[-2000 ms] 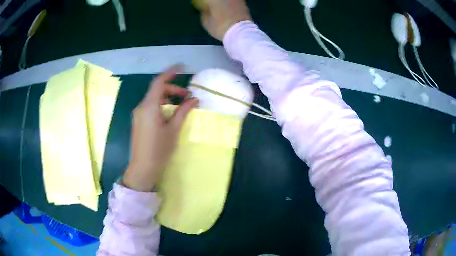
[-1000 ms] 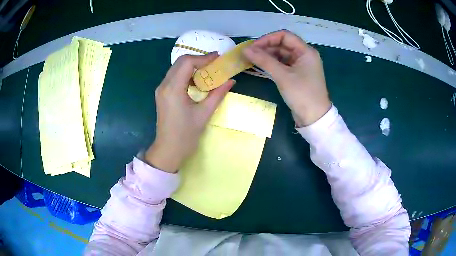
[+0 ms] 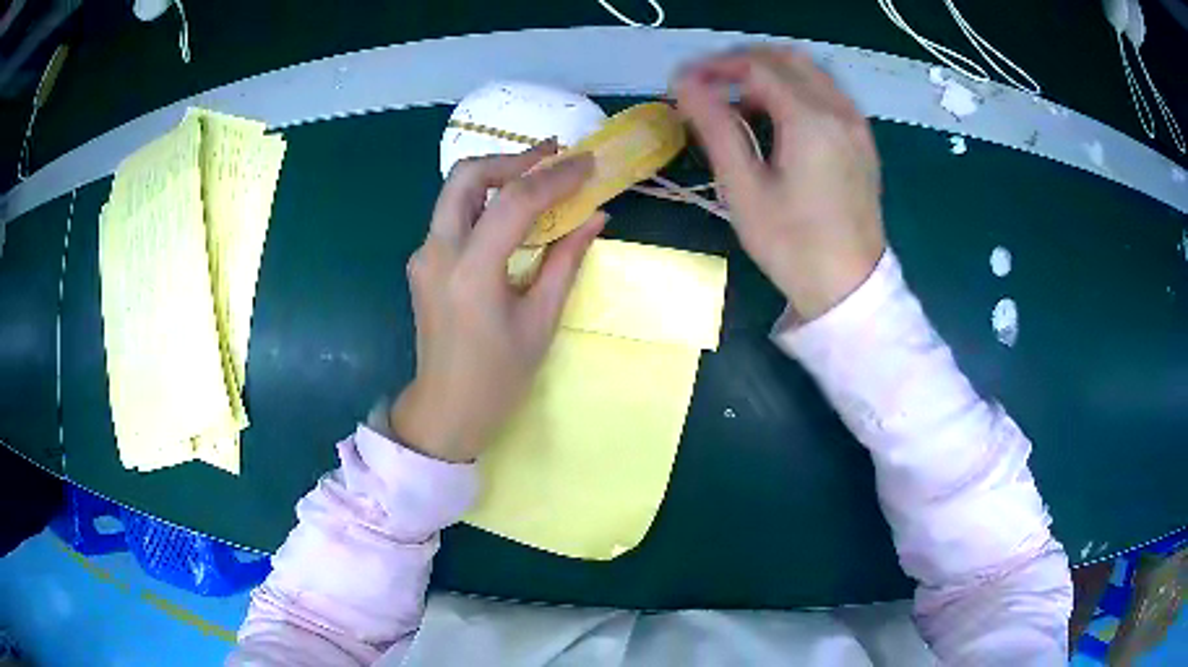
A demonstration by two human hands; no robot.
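Note:
My left hand [image 3: 489, 267] holds a corded device by its yellow face [image 3: 619, 156], tilted up to the right, with a small dark outline near its lower end. My right hand [image 3: 795, 170] is at the device's upper right end, blurred, fingertips pinched together; whether they hold a sticker or the cord cannot be told. A white unit [image 3: 502, 115] with a yellow-brown line lies just beyond my left hand, on the worktop's edge by the grey strip. A pale yellow label sheet [image 3: 586, 417], folded at its top, lies below my hands.
Spare label sheets [image 3: 163, 300] lie fanned at left. A grey strip [image 3: 352, 81] curves across the dark green worktop [image 3: 808, 495]. White scraps [image 3: 1003, 321] lie at right. Corded units [image 3: 1126, 20] lie beyond the strip. A blue basket [image 3: 183, 554] is below at left.
My right hand has come back from beyond the strip to the held device. My left hand has left the lying unit and now holds a device. The things beyond the strip have shifted left since one second ago.

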